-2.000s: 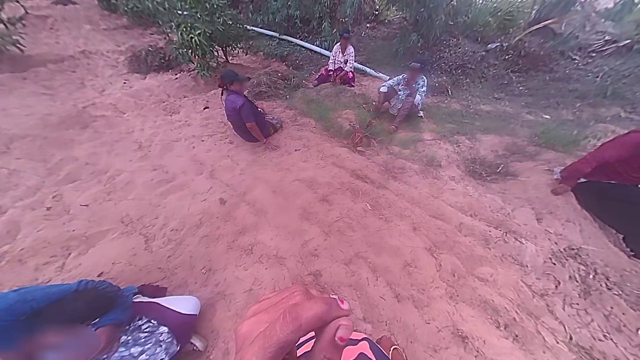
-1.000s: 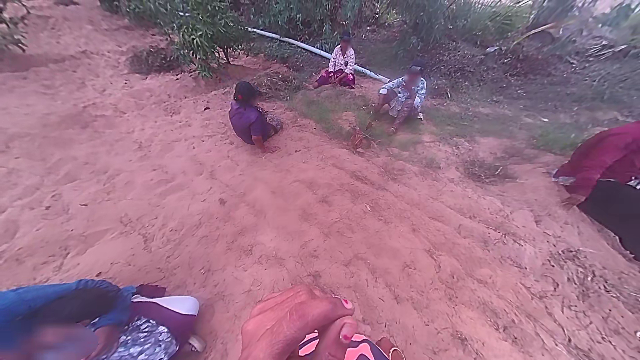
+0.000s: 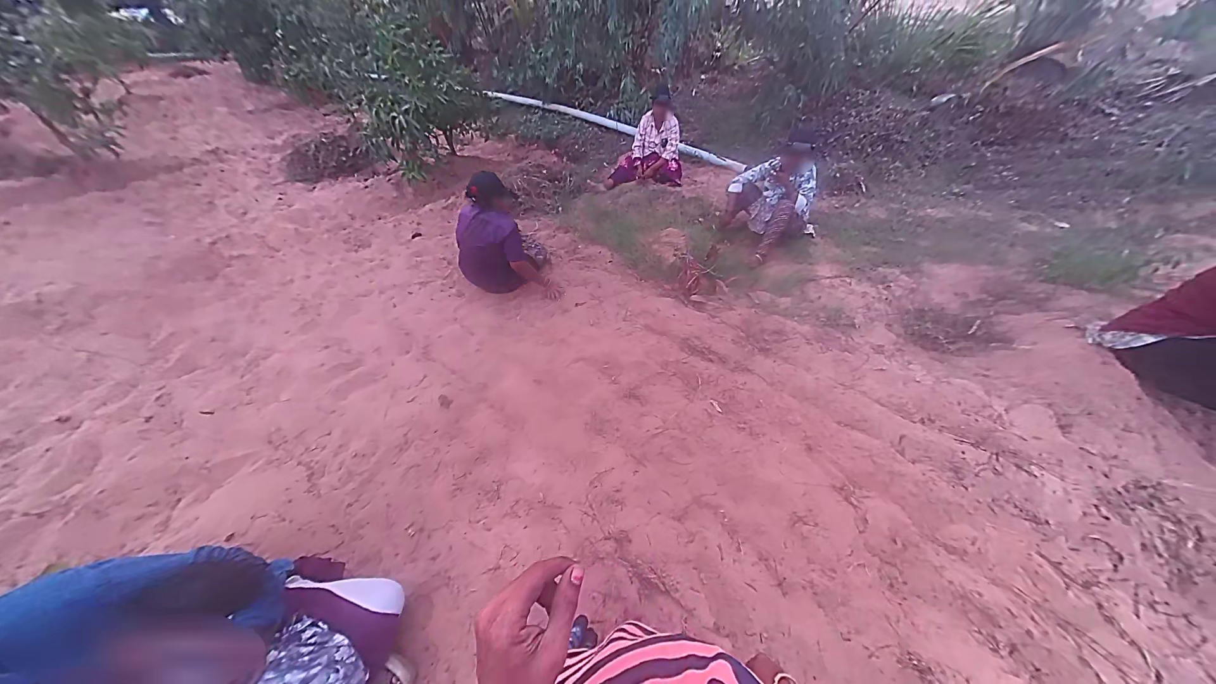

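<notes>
My left hand is at the bottom middle, its thumb and a finger meeting at the tips, with nothing visible between them. Beside it on the right, pink-and-black striped cloth covers what looks like my knee. A small dark thing shows between the hand and the cloth; I cannot tell what it is. At the cloth's right edge is a sliver of skin with a gold-coloured band, perhaps my right hand; its fingers are hidden.
A person in blue sits close at lower left. Ahead on sandy ground sit a person in purple and two others near a pale pipe. Someone in dark red is at the right edge. Shrubs stand behind.
My left hand has changed from folded fingers to thumb and finger meeting at the tips. The person in purple has turned the head, and the person in dark red has shifted.
</notes>
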